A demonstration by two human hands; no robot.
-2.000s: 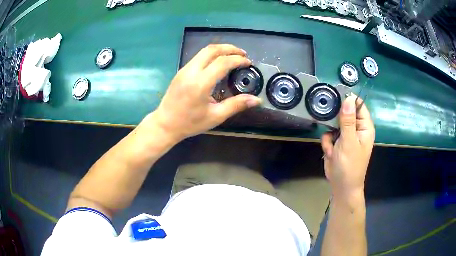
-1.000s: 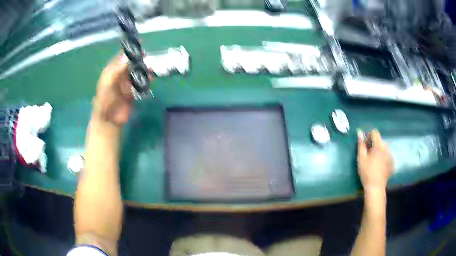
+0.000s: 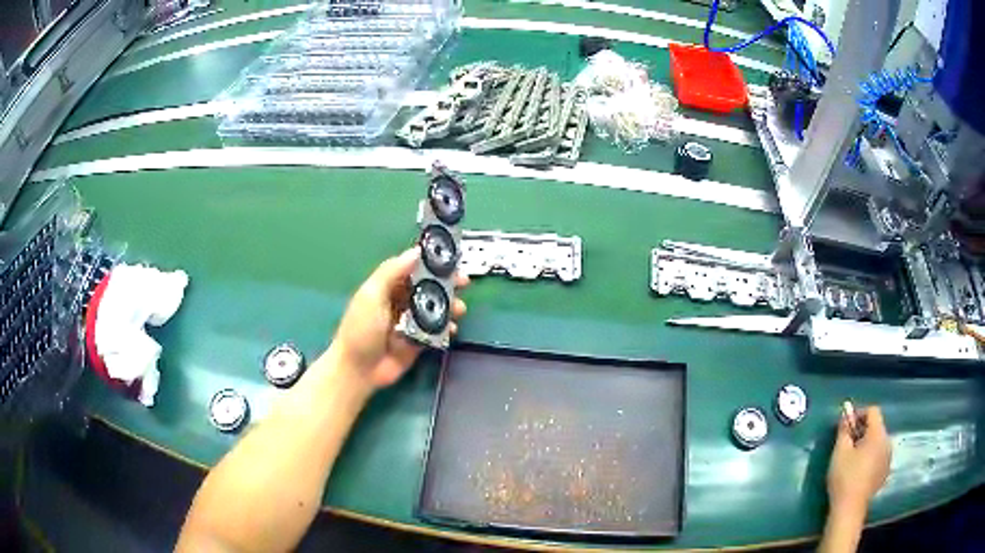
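Observation:
My left hand grips a silver three-position holder by its lower end. It is held nearly upright above the back left corner of the black tray, with three black-ringed round units facing me in a column. My right hand is at the right of the bench, closed on a small thin thing, probably tweezers; most of it is hidden. The black scrap tray holds scattered copper-coloured bits. Two loose round units lie right of the tray, and two more lie left of it.
One empty holder lies behind the held one, others by the machine at right. A pointed silver blade projects left. Piled holders, clear trays and a red tray are behind; white cloth is left.
Both hands were at the holder over the tray. My left hand has carried it up and left and turned it upright; my right hand has moved right. The view now reaches further back.

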